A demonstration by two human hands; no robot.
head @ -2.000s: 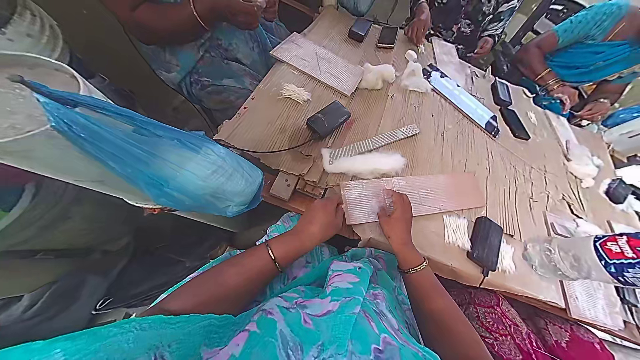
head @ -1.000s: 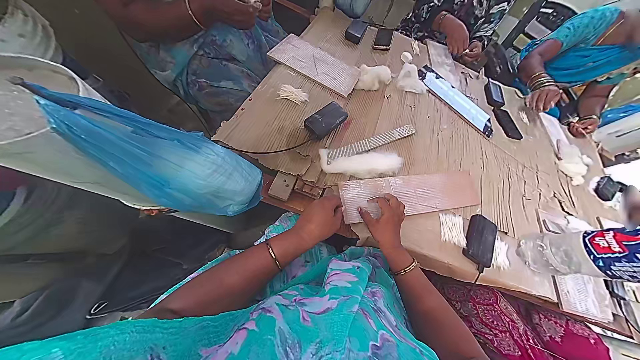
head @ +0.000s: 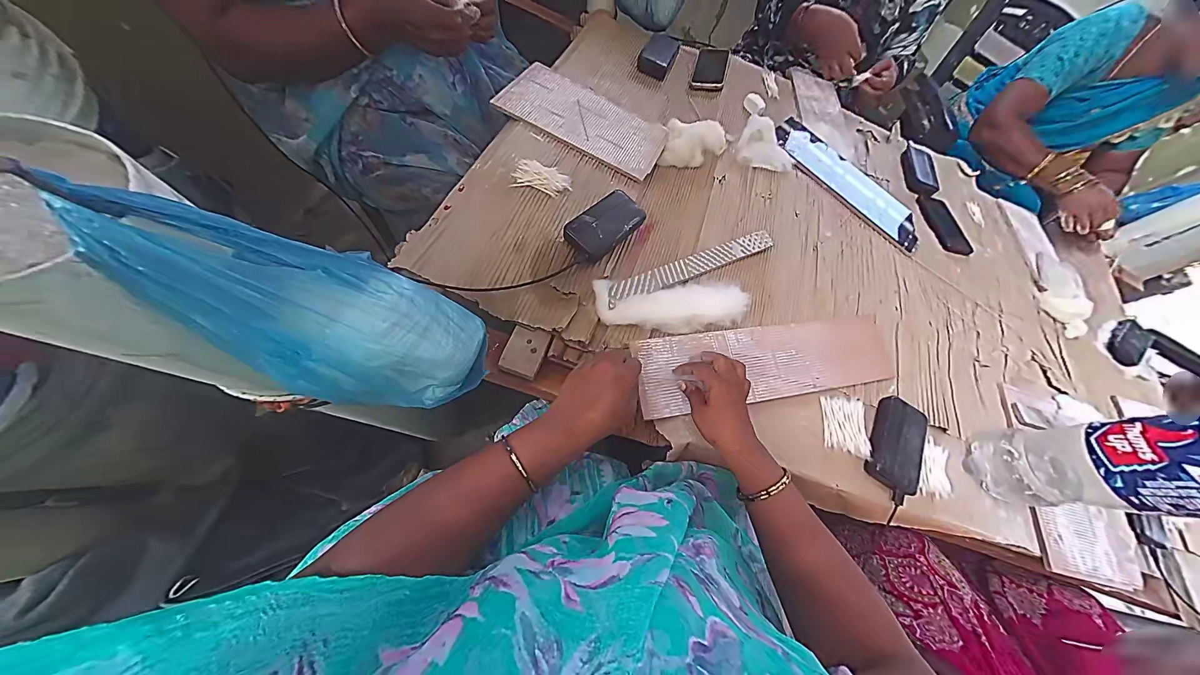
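A ridged, pale pinkish board [head: 816,358] lies at the table's near edge. My left hand [head: 605,389] is closed at the board's left end; whether it grips the edge or something small cannot be told. My right hand [head: 717,394] rests on the left part of the board, fingers bent, with a small pale bit near the fingertips. Just beyond the board lies a strip of white cotton [head: 675,307], with a patterned metal strip [head: 694,267] partly on it. Thin white cotton wicks [head: 846,425] lie right of the board, beside a black box-shaped device [head: 897,445].
A blue plastic bag [head: 375,328] hangs over a pale container at left. Another ridged board [head: 581,120], wicks [head: 541,177], a black device [head: 605,225] with a cable, and cotton tufts [head: 692,142] lie farther back. A plastic bottle [head: 1031,467] is at right. Other people's hands are around the table.
My right hand has shifted slightly left on the board, and its fingers have changed from reaching over it to bent together. My left hand stays at the board's left end.
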